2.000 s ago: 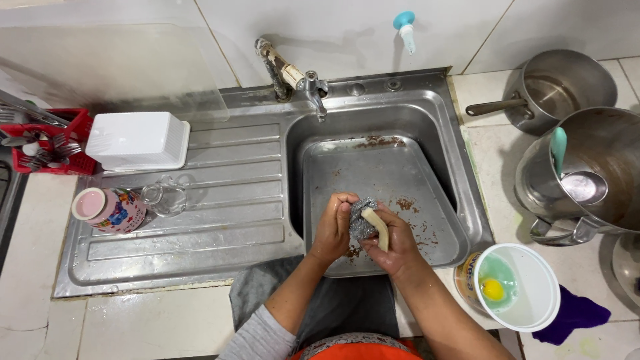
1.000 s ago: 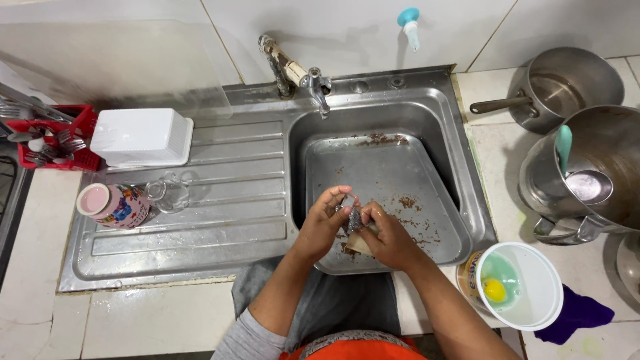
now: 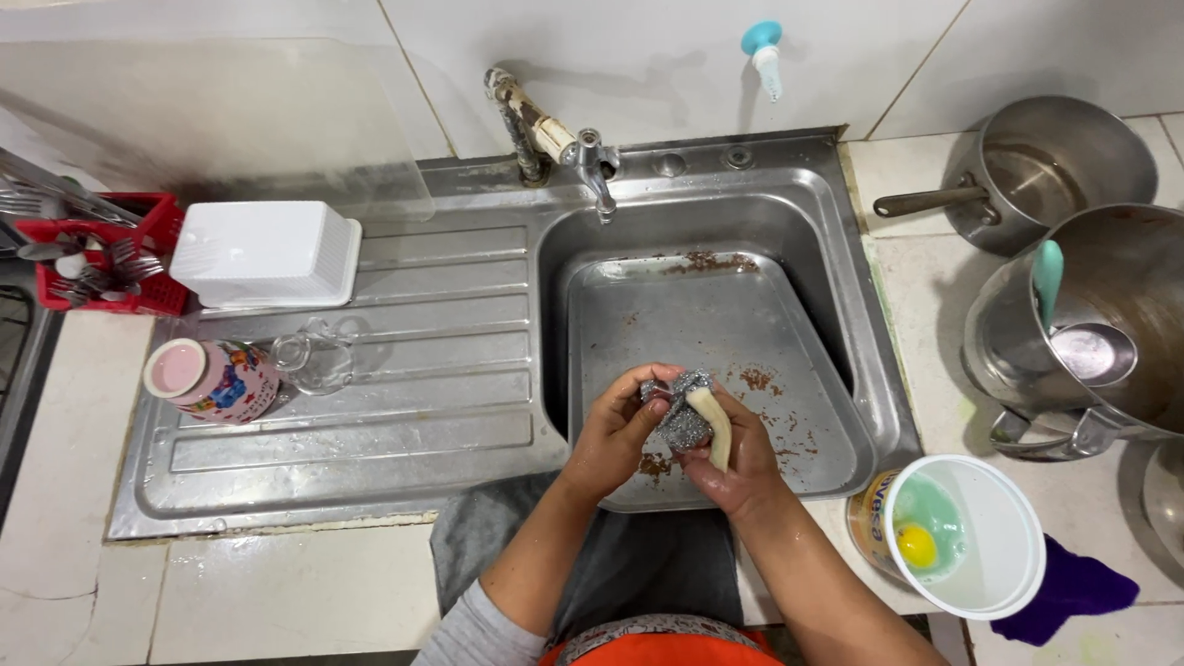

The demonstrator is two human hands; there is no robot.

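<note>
Both hands are together over the near part of a metal baking tray [image 3: 684,324] that lies in the sink with brown residue on it. My left hand [image 3: 620,430] grips one side of a grey metallic scouring pad [image 3: 684,427]. My right hand [image 3: 740,449] holds the pad's other side, together with a pale, curved strip [image 3: 712,425] whose material I cannot tell. Above the basin is a faucet [image 3: 592,171], with no water seen running from it.
A white plastic container [image 3: 264,254], a pink jar [image 3: 217,379], a glass pitcher [image 3: 314,356] and a red cutlery basket [image 3: 162,282] are at left. A saucepan [image 3: 1064,171], a large pot [image 3: 1008,324], a white tub [image 3: 1027,564] and a purple cloth [image 3: 1073,592] stand or lie at right.
A second ago the fingers covered much of the pad; now the pad and pale strip show plainly between the hands. Both hands remain over the tray's near part.
</note>
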